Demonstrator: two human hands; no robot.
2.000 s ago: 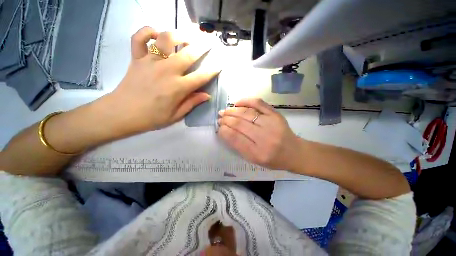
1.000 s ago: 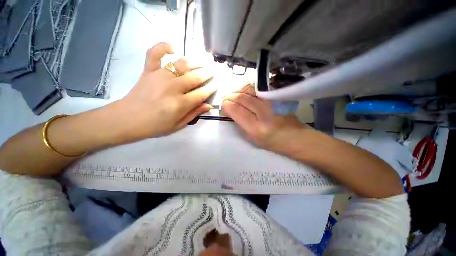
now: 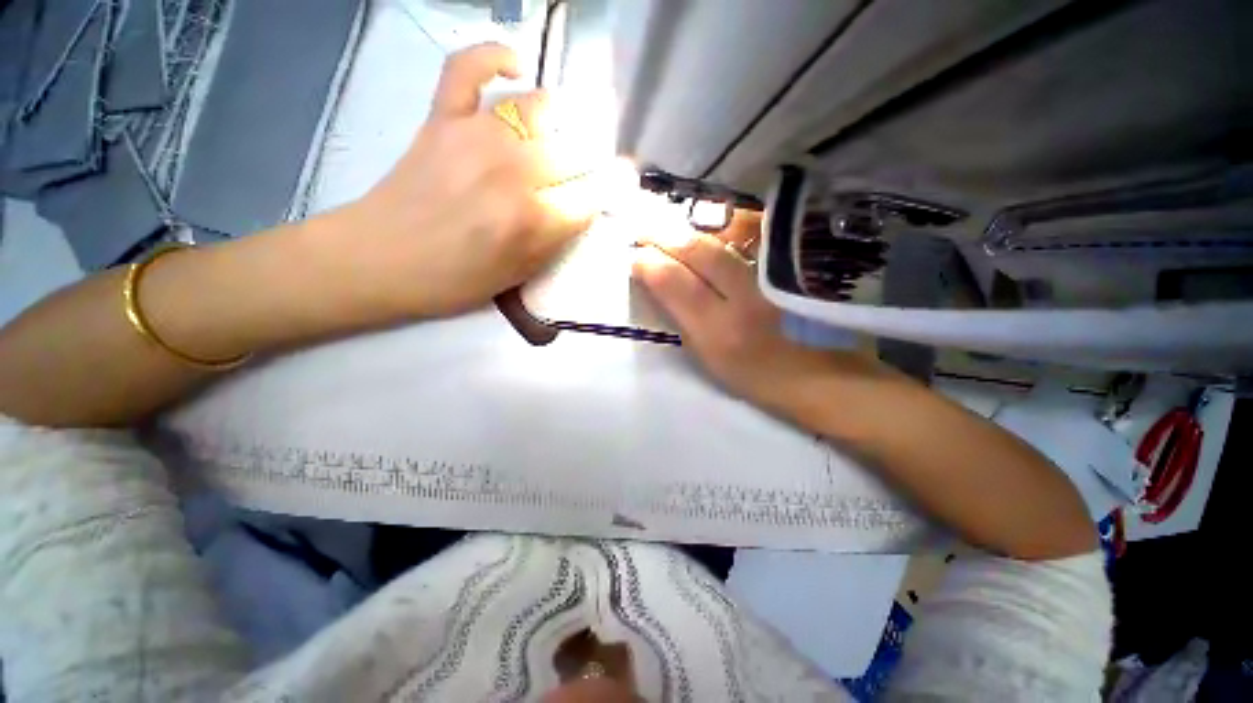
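Note:
The sewing machine head (image 3: 879, 151) fills the upper right, with a bright lamp glow around the needle area. My left hand (image 3: 467, 206) lies left of the glow, fingertips reaching into it. My right hand (image 3: 708, 302) is just right of the glow, under the machine head, fingers bent towards the left hand. The fingertips of both hands are washed out by the light. Any fabric between them cannot be made out. The pale machine bed (image 3: 591, 295) shows below the fingers, bordered by a dark line.
A stack of grey cut pieces (image 3: 254, 117) lies at the upper left. Red-handled scissors (image 3: 1168, 460) and a whitish scrap (image 3: 1072, 433) lie at the right end. A printed ruler scale (image 3: 399, 481) runs along the table's front edge (image 3: 550, 529).
The view has tilted and the machine head fills more of it. Both hands are nearer the lamp glow. The grey piece seen between them two seconds ago is no longer visible.

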